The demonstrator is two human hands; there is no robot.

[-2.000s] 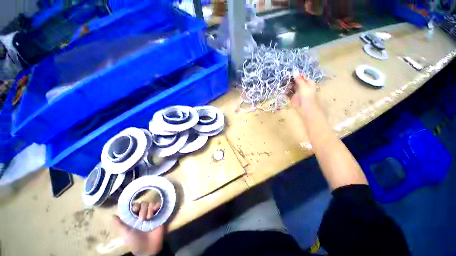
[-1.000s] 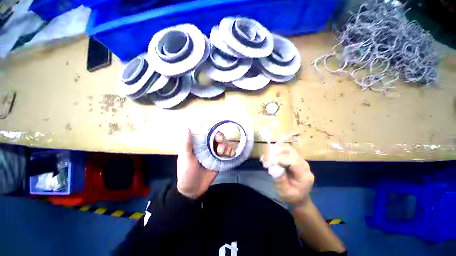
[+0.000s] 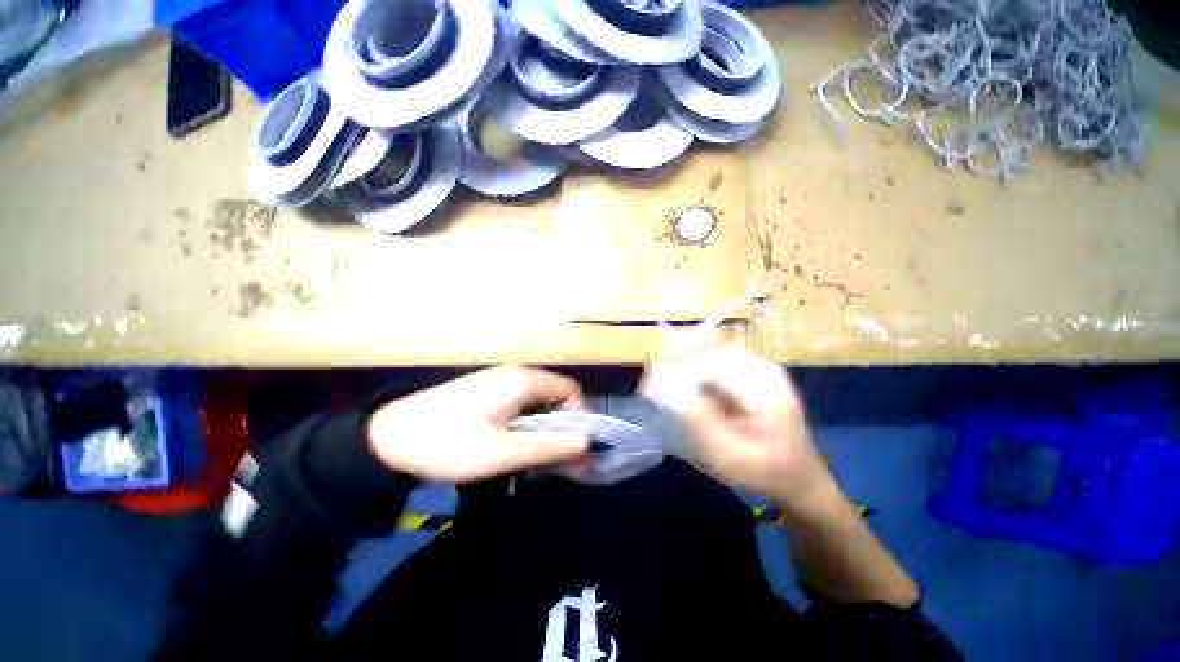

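A grey-white flanged ring [image 3: 619,446] is held edge-on in front of my chest, below the bench edge. My left hand [image 3: 485,423] grips its left side, thumb along the near face. My right hand [image 3: 735,420] is at the ring's right side, blurred, with its fingers bent. A thin pale cord [image 3: 699,317] shows faintly above my right fingers; its lower end is hidden. Whether it touches the ring cannot be told.
A ring stack [image 3: 569,97] lies at the back, before a blue bin [image 3: 259,39]. A cord pile [image 3: 1003,78] is at back right. A phone [image 3: 197,88], a whitish round spot [image 3: 695,225], a blue stool [image 3: 1061,479] and a small blue tray [image 3: 117,440] also show.
My right hand left the cord pile and came to the ring at my chest. The ring moved in from the left, then lower, and tilted from face-up to edge-on.
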